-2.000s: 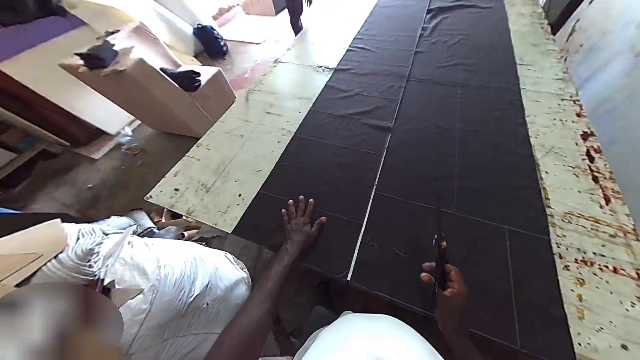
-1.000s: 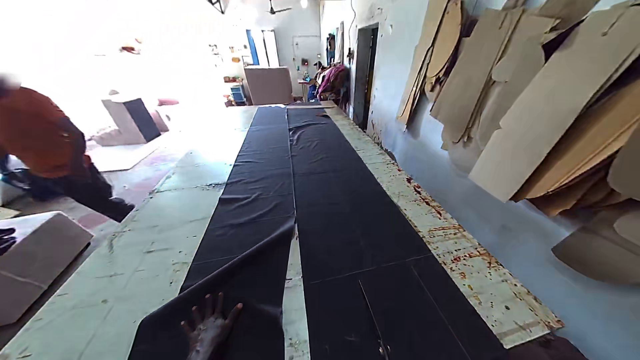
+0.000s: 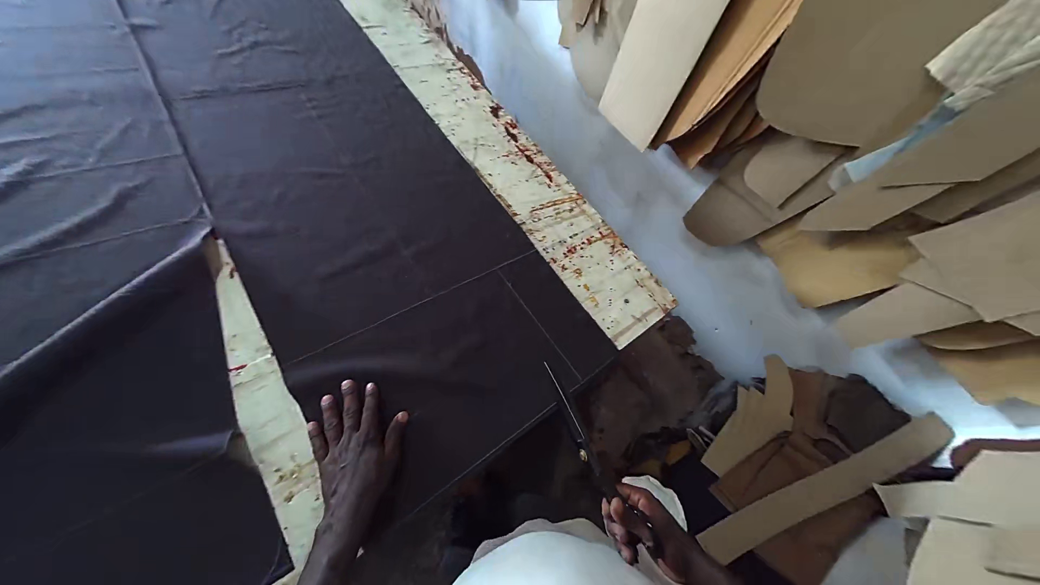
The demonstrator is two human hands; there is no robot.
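Dark fabric (image 3: 390, 227) with thin chalk lines lies over a long worktable (image 3: 487, 138). A gap in the cloth at the left shows the pale tabletop. My left hand (image 3: 357, 455) rests flat on the fabric beside this gap, fingers spread, holding nothing. Down at the table's near edge, my right hand (image 3: 642, 520) grips the handles of a pair of scissors (image 3: 582, 455). The scissors' blades point up and away, with their tips over the fabric near the marked corner; whether they touch the cloth cannot be told.
Many cardboard patterns (image 3: 861, 65) hang on the pale wall (image 3: 617, 171) at the right. More cardboard pieces (image 3: 821, 487) lie piled below, close to my right hand. The tabletop's right strip bears red and yellow stains.
The view has swung right and down. Two seconds ago the two fabric parts lay nearly together at the near end; now a wider gap parts them. My left hand has moved onto the right-hand part.
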